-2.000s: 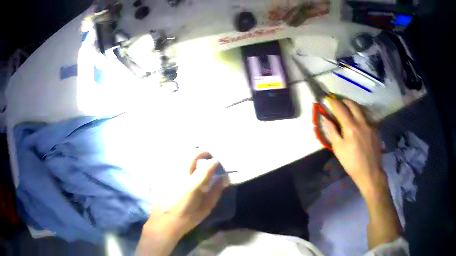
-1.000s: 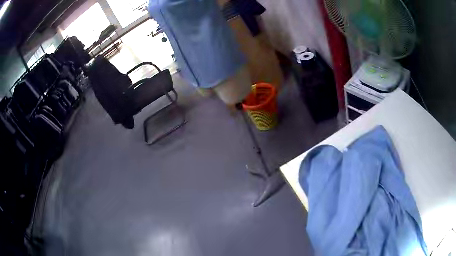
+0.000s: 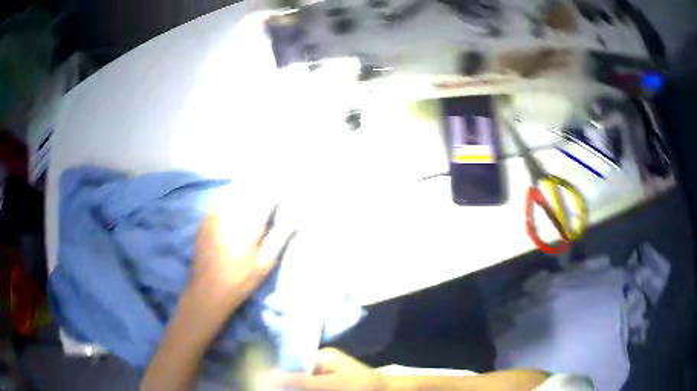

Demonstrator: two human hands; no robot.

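The light blue garment (image 3: 115, 229) lies heaped at the left of the table and reaches over its front edge, turning white under the lamp. My left hand (image 3: 237, 244) lies on the garment near its middle; its fingertips are washed out by glare, so its grip cannot be told. My right hand (image 3: 332, 373) is low at the bottom edge of the picture, blurred, with its fingers closed on the hanging part of the garment. Scissors with one red and one yellow loop (image 3: 562, 214) lie on the table at the right, out of both hands.
The sewing machine arm (image 3: 413, 46) spans the back, its needle area lost in glare. A smartphone (image 3: 475, 179) lies left of the scissors, and a blue pen (image 3: 582, 162) lies beyond them. Pale cloth pieces (image 3: 569, 321) are below the table's right side.
My right hand has let go of the scissors and moved left to the garment. My left hand has moved onto the garment. The view swung to the floor and back to the table.
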